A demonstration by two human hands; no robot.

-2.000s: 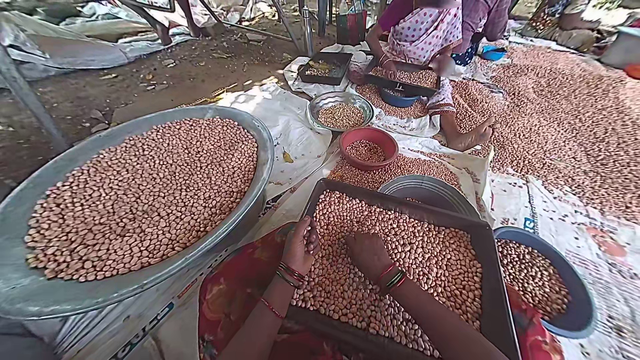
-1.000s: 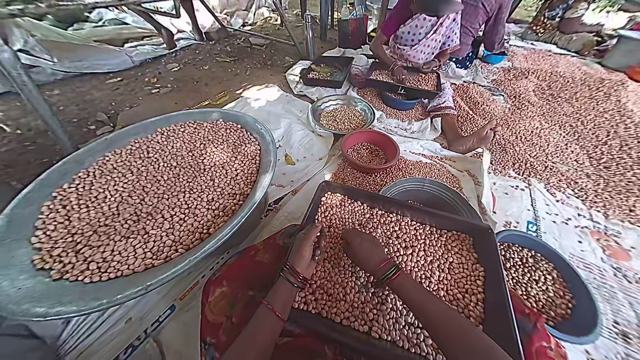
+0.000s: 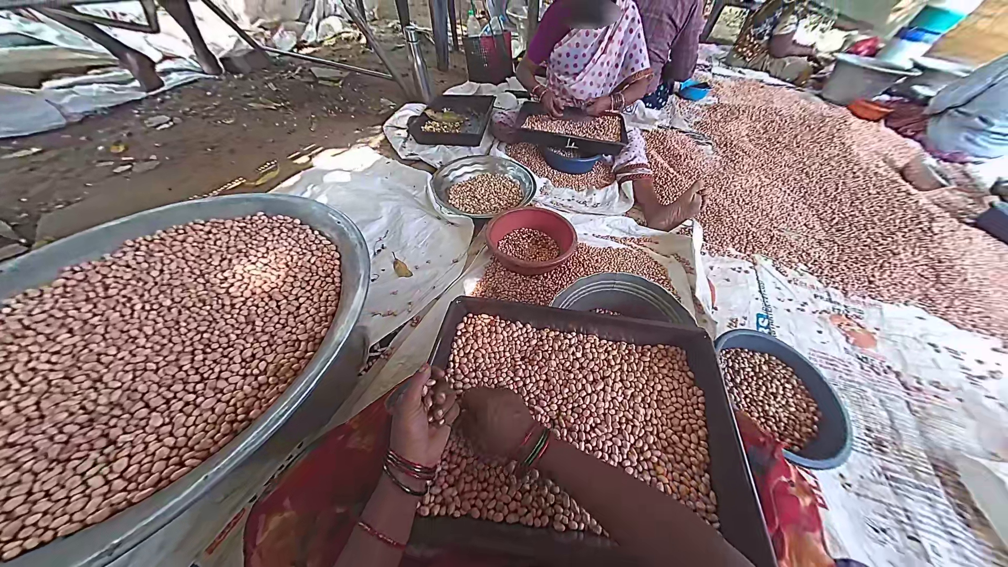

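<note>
A black rectangular tray [image 3: 709, 378] full of pinkish-brown nuts or seeds [image 3: 598, 378] rests on my lap. My left hand [image 3: 421, 417], with red and dark bangles, is curled palm up over the tray's left side around several of the nuts. Right beside it is my right hand [image 3: 492, 421], back upward above the nuts, its fingertips pointing at the left hand; whether it holds anything is hidden. A large oval metal tub [image 3: 346, 252], heaped with the same nuts, stands to the left.
Beyond the tray are a grey basin [image 3: 622, 291], a red bowl [image 3: 535, 224] and a steel bowl [image 3: 449, 177]. A blue-grey basin [image 3: 835, 433] of nuts stands right. A person [image 3: 598, 63] sits ahead with another tray [image 3: 622, 138]. A big heap of nuts [image 3: 827, 197] spreads at right.
My right hand has moved left across the tray to my left hand. The left hand, lower against the tray's rim, has turned more palm up.
</note>
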